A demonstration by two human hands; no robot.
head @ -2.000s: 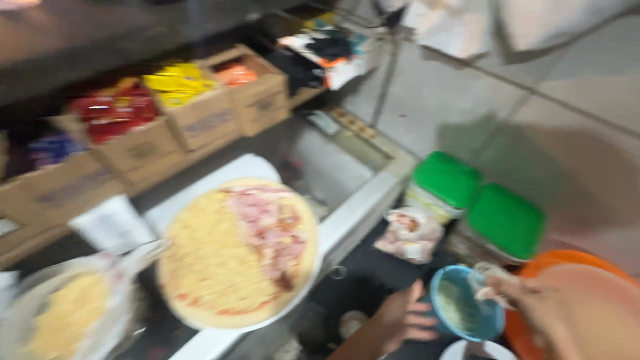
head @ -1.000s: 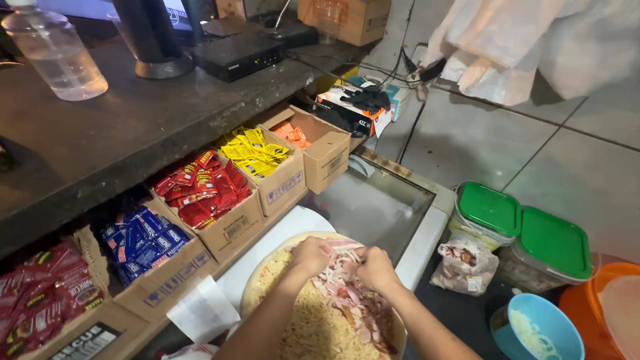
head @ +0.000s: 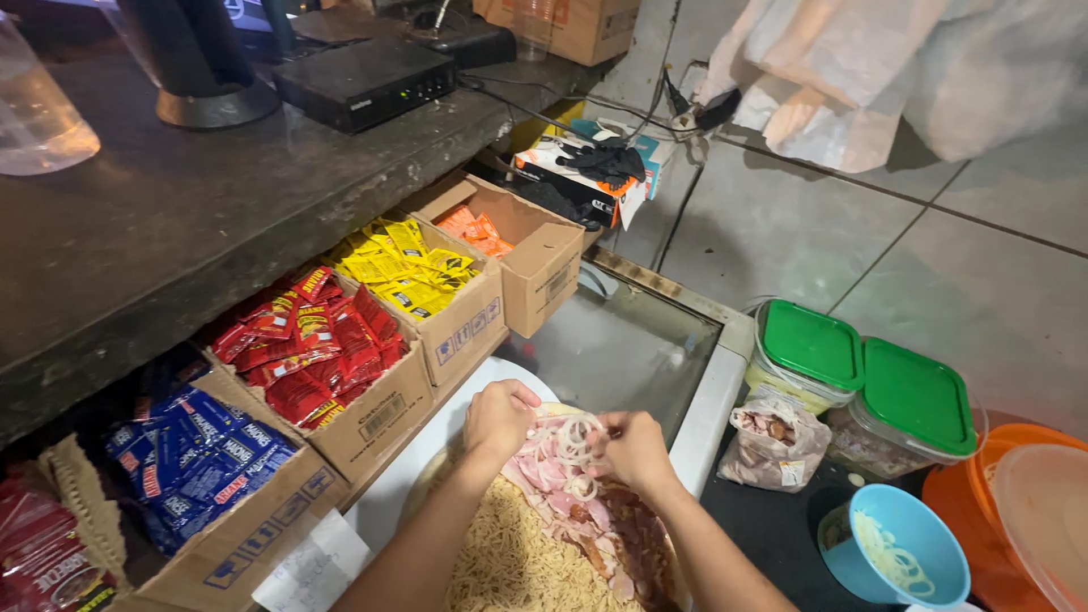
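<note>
A pizza (head: 518, 544) lies at bottom centre, one part covered in shredded topping, the other in ham or bacon pieces. White onion rings (head: 580, 433) sit on and just above its far meat-topped edge, between my hands. My left hand (head: 501, 418) is at the pizza's far rim with fingers bent; whether it pinches anything is unclear. My right hand (head: 633, 450) holds onion rings at its fingertips over the meat. More sliced onion (head: 888, 552) lies in a blue plastic bowl (head: 931, 535) at the lower right. Both forearms cover parts of the pizza.
Cardboard boxes (head: 365, 442) of red, blue, yellow and orange sachets line the left, under a dark shelf (head: 212, 212). A glass-topped chest (head: 629, 340) stands behind the pizza. At right are green-lidded tubs (head: 918, 395), a bag of meat (head: 773, 446) and an orange basin (head: 960, 501). Plastic bags hang above.
Two seconds ago my hands were at the blue bowl; one second ago they were over the pizza's meat part, where they remain. Onion rings now show clearly between them. The view has swung.
</note>
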